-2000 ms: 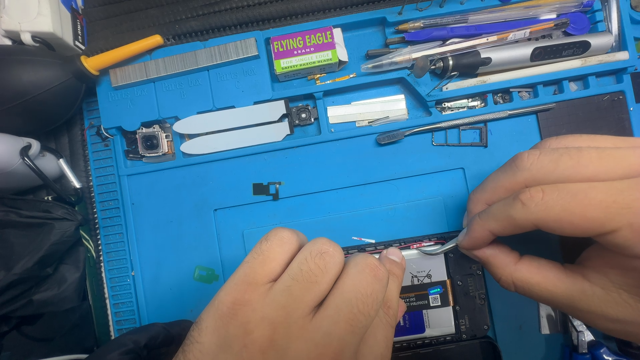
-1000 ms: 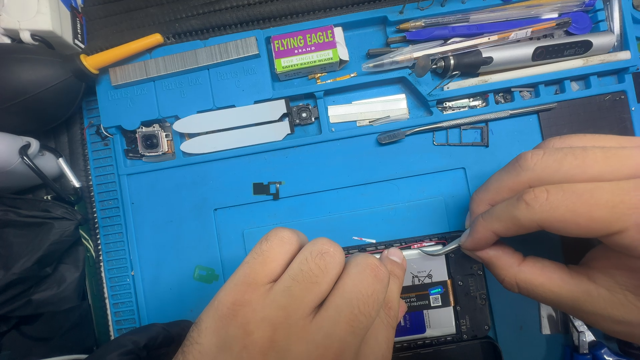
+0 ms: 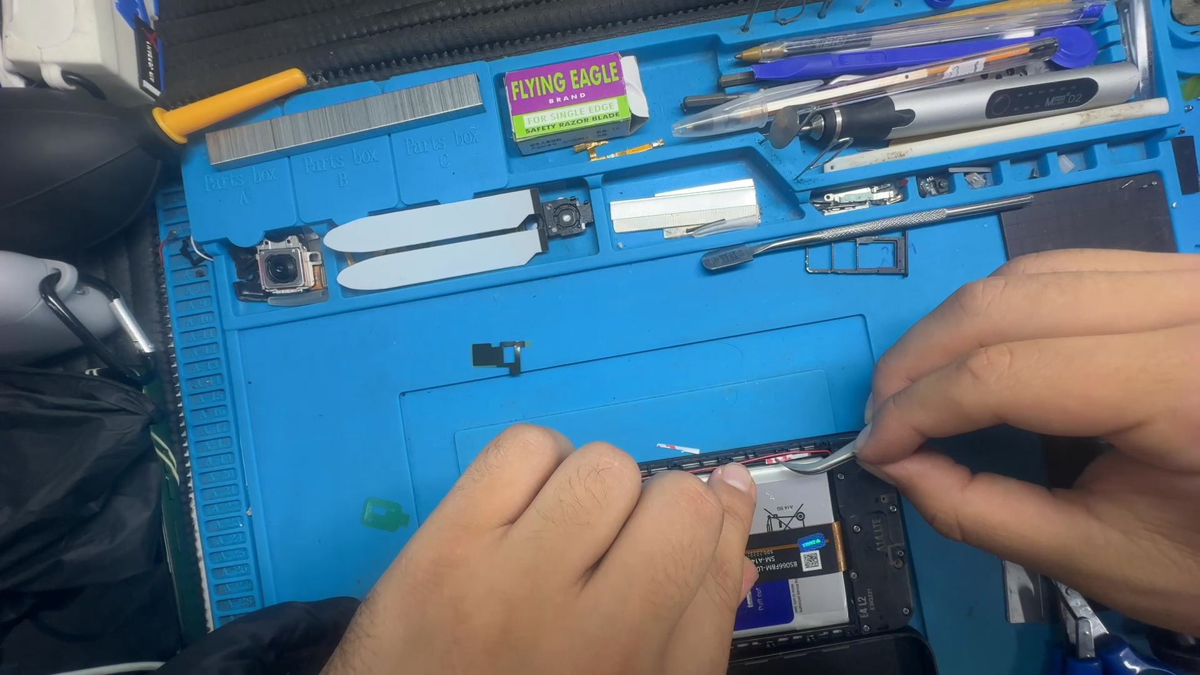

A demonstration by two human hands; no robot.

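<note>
An opened smartphone (image 3: 872, 553) lies on the blue silicone repair mat (image 3: 319, 403), its battery (image 3: 811, 497) and a black flex cable exposed. My left hand (image 3: 581, 553) rests over the phone's left part, thumb tip at the battery's upper edge; whether its fingers grip anything is hidden. Between thumb and forefinger my right hand (image 3: 1022, 403) pinches a thin curved metal tool (image 3: 825, 461), whose tip touches the phone's upper edge beside the battery. A thin red wire (image 3: 727, 461) runs along that edge. A small white-and-red strip (image 3: 678, 449) lies just above the phone.
Above lie a metal spudger (image 3: 872, 230), a SIM tray (image 3: 886, 255), a razor blade box (image 3: 567, 98), pens and a cordless pen tool (image 3: 1022, 98). A camera module (image 3: 284, 267) sits in a compartment. Blue-handled pliers (image 3: 1097, 637) lie at lower right, a green sticker (image 3: 382, 513) at left.
</note>
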